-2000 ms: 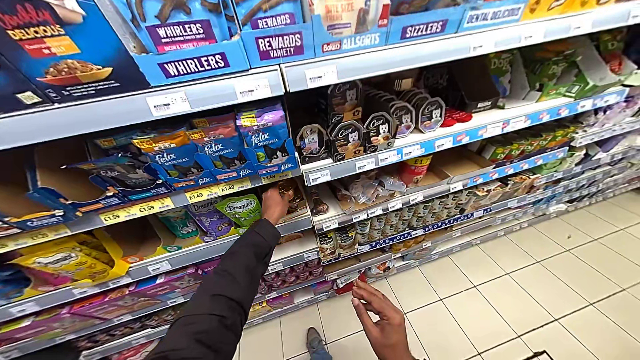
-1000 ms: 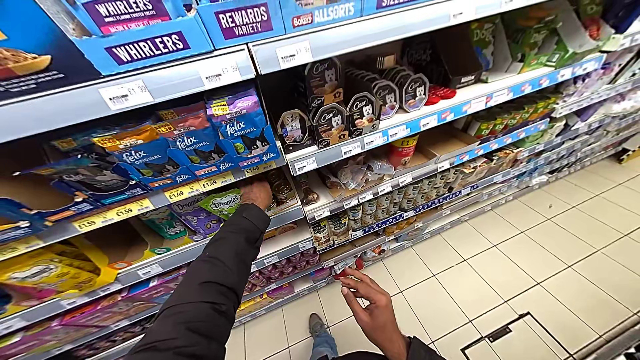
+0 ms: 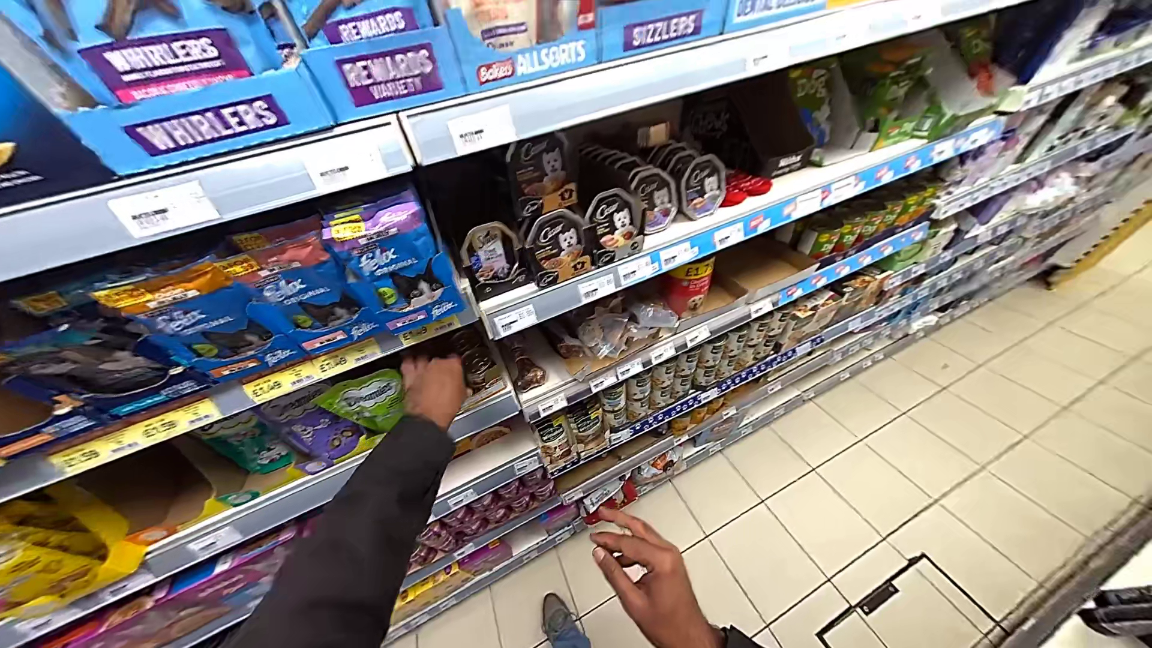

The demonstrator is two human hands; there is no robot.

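My left hand (image 3: 434, 389) reaches into the shelf under the blue Felix pouches (image 3: 396, 261), between a green Dreamies pouch (image 3: 364, 400) and dark packs (image 3: 479, 362) at its right. Its fingertips are partly hidden, so whether it holds anything is unclear. My right hand (image 3: 641, 571) hangs over the floor with fingers apart and curled, near a small red packet (image 3: 612, 499) low at the shelf edge; nothing shows held in it. Black Cesar trays (image 3: 560, 243) stand upright on the shelf farther right.
Blue Whirlers boxes (image 3: 205, 126) line the shelf above. Yellow pouches (image 3: 54, 549) sit at lower left, rows of cans (image 3: 661, 387) lower right. Shelf edges (image 3: 630, 270) run away to the right beside a tiled floor (image 3: 837, 459). A shoe (image 3: 560, 619) shows below.
The left hand stays at the same shelf spot, its back now more in sight beside the green pouch. The right hand remains raised over the floor.
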